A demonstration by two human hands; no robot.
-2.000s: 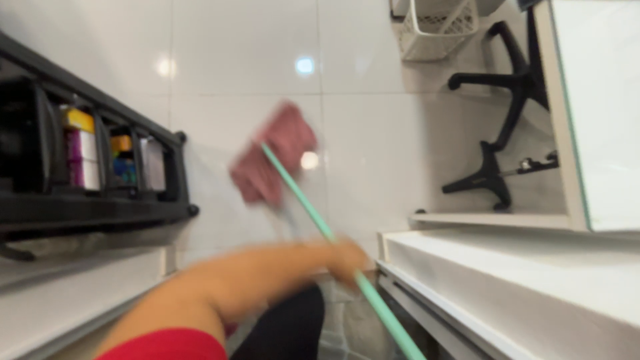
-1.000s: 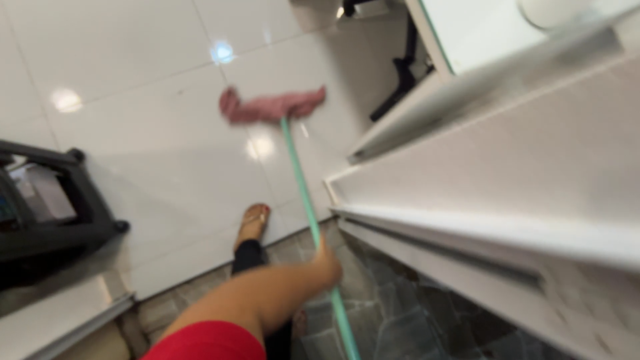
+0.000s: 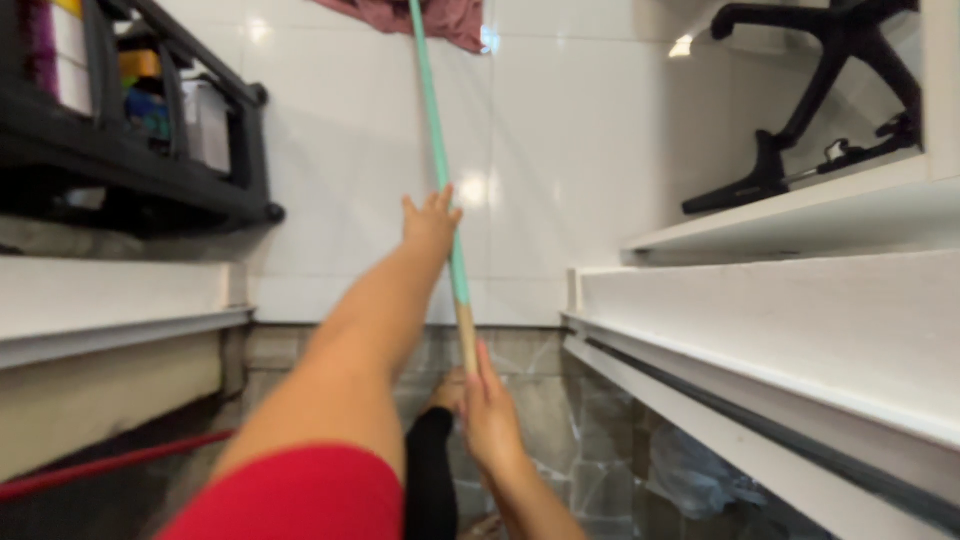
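A long mint-green pole (image 3: 433,120) with a tan lower end runs from the bottom centre up to a dusty-pink cloth (image 3: 450,21) on the white tiled floor, cut off by the top edge of the view. My left hand (image 3: 431,221) reaches out over the middle of the pole with its fingers spread, touching or just beside it. Around the tan end, lower down, my right hand (image 3: 487,420) is closed. The join of pole and cloth lies outside the view.
A black rolling cart (image 3: 150,150) with packages stands at left. On the right are a black chair base (image 3: 832,60) and a white panel (image 3: 780,210). White ledges (image 3: 112,292) flank the doorway, with a red pole (image 3: 120,465) at lower left and a plastic bag (image 3: 690,472) at lower right.
The cloth lies farther from me, at the top edge. My left hand's fingers, earlier around the pole, have spread. My right hand has come into view on the pole's tan end.
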